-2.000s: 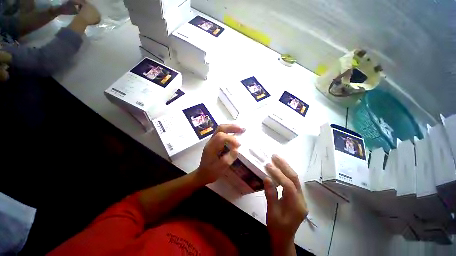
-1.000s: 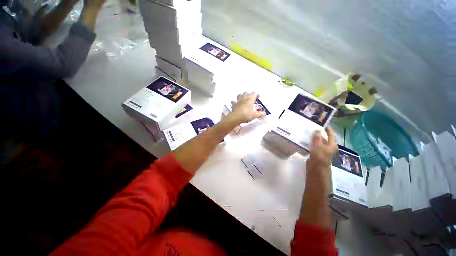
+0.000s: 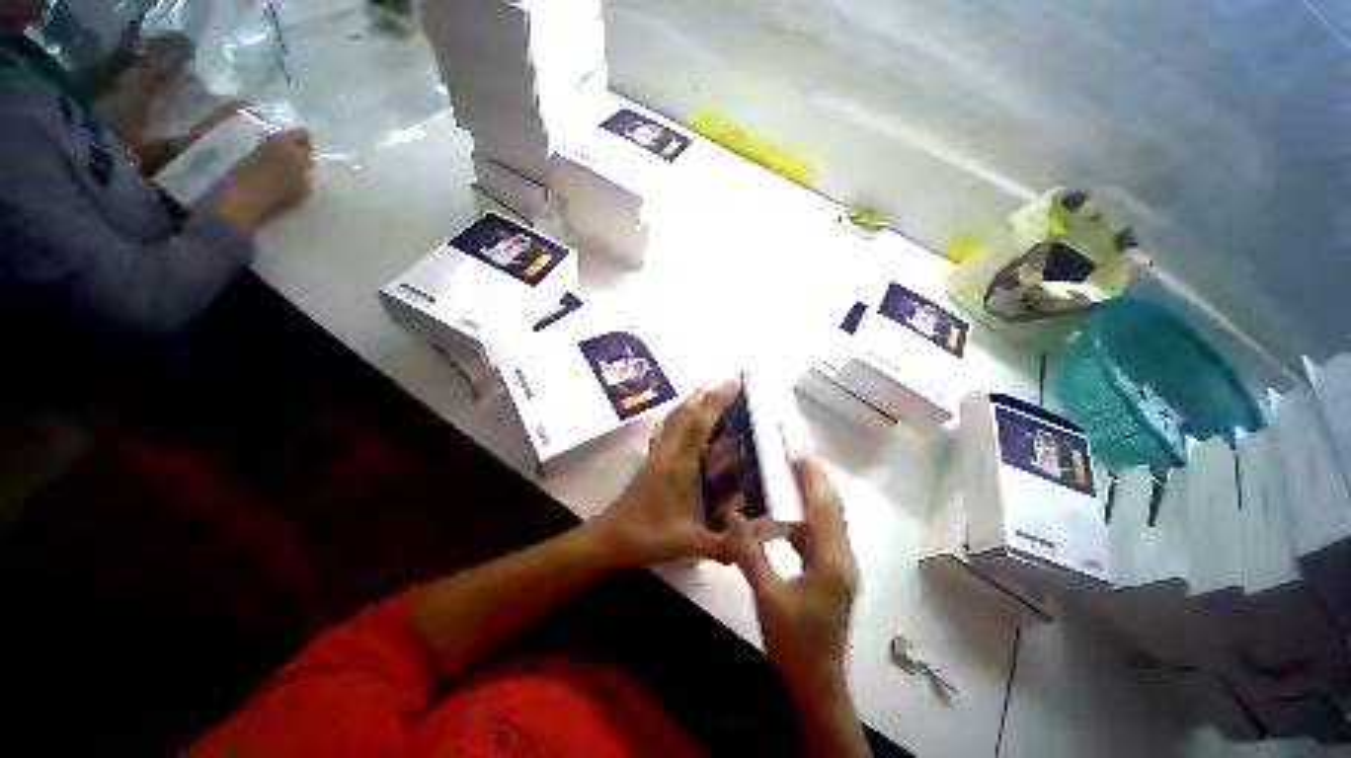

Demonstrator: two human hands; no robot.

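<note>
A white retail box (image 3: 736,462) with a dark picture panel is held tilted above the table's near edge. My left hand (image 3: 674,489) grips it from the left, with the dark panel facing that side. My right hand (image 3: 808,578) holds its right side and lower end. Part of the box is hidden by my fingers and washed out by glare. Another white box (image 3: 556,400) lies just left of my left hand. Two boxes (image 3: 889,370) lie together beyond my right hand, one resting on or against the other.
A tall box stack (image 3: 511,89) stands at the back left, more boxes (image 3: 459,289) at the left. Leaning boxes (image 3: 1237,496) line the right, near a teal basket (image 3: 1148,385) and cream bag (image 3: 1022,282). A pale tangled strip (image 3: 922,666) lies near the edge. A neighbour's hands (image 3: 267,175) hold something white.
The right hand's box was set down onto the box at centre right. The box under my left hand was picked up, brought towards me and is now held in both hands.
</note>
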